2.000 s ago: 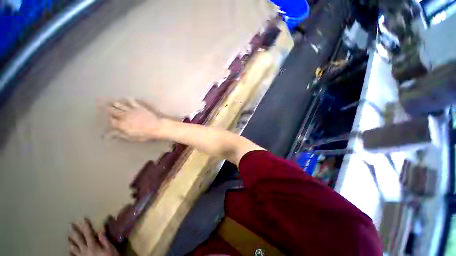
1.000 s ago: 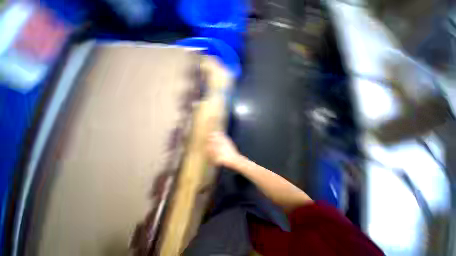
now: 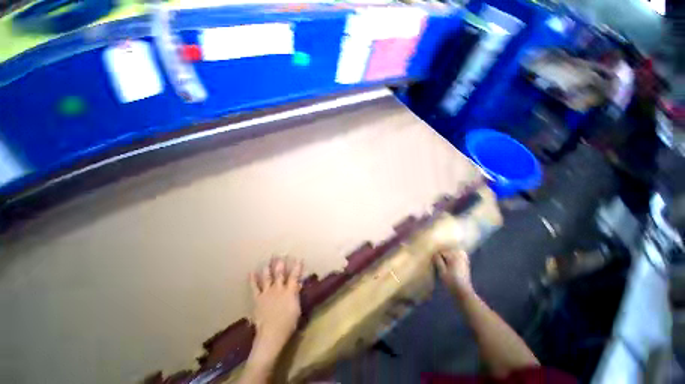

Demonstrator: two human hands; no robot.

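The wide beige sheet (image 3: 188,232) lies flat with a notched front edge, and the dark red-brown pad (image 3: 360,259) shows along it. My left hand (image 3: 276,296) lies palm down on the sheet near this edge, fingers spread, holding nothing. My right hand (image 3: 453,268) is at the outer edge of the wooden front rail (image 3: 390,281), further right; its fingers look curled and blurred, and I cannot tell if they grip the rail. A long pale strip (image 3: 255,123) runs along the back of the sheet.
The blue press beam (image 3: 248,75) spans the back, with papers and red and green knobs on it. A round blue tub (image 3: 503,161) stands past the sheet's right end. People (image 3: 638,97) are blurred at the far right. A pale bench edge (image 3: 642,300) is at lower right.
The view has turned towards the beam. My right hand has gone from the sheet to the rail. My left hand, out of view one second ago, shows on the sheet again.
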